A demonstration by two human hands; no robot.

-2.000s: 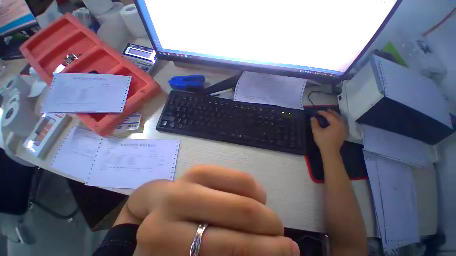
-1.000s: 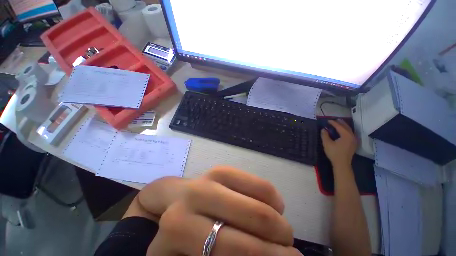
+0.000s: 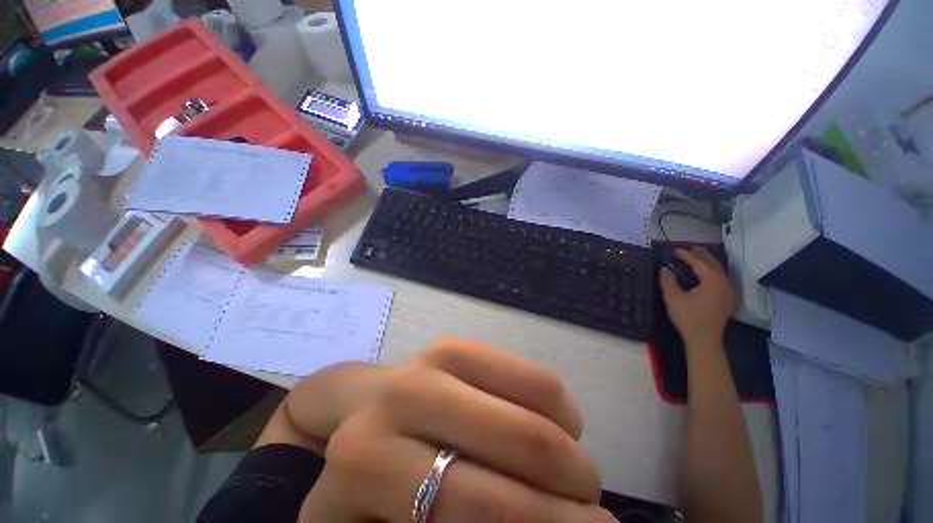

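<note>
My right hand (image 3: 700, 295) rests over the dark computer mouse (image 3: 682, 272) on the black mouse pad (image 3: 731, 360) with a red edge. My left hand (image 3: 460, 434) is large and close to the camera at the bottom centre, fingers curled, a silver ring on one finger. Whether it holds anything is hidden. The black keyboard (image 3: 506, 262) lies below the large bright monitor (image 3: 604, 77), to the left of the mouse pad.
At left are a red-orange tray (image 3: 251, 110) with a form (image 3: 220, 180) across it, more forms (image 3: 307, 317), label rolls (image 3: 61, 202) and a white case (image 3: 125, 250). A blue stapler (image 3: 417, 174) lies above the keyboard. A white and black boxy unit (image 3: 849, 235) stands at right.
The view has shifted, so the desk things appear farther right and slightly lower than two seconds ago. My right hand stays on the mouse, and my left hand stays curled near the camera.
</note>
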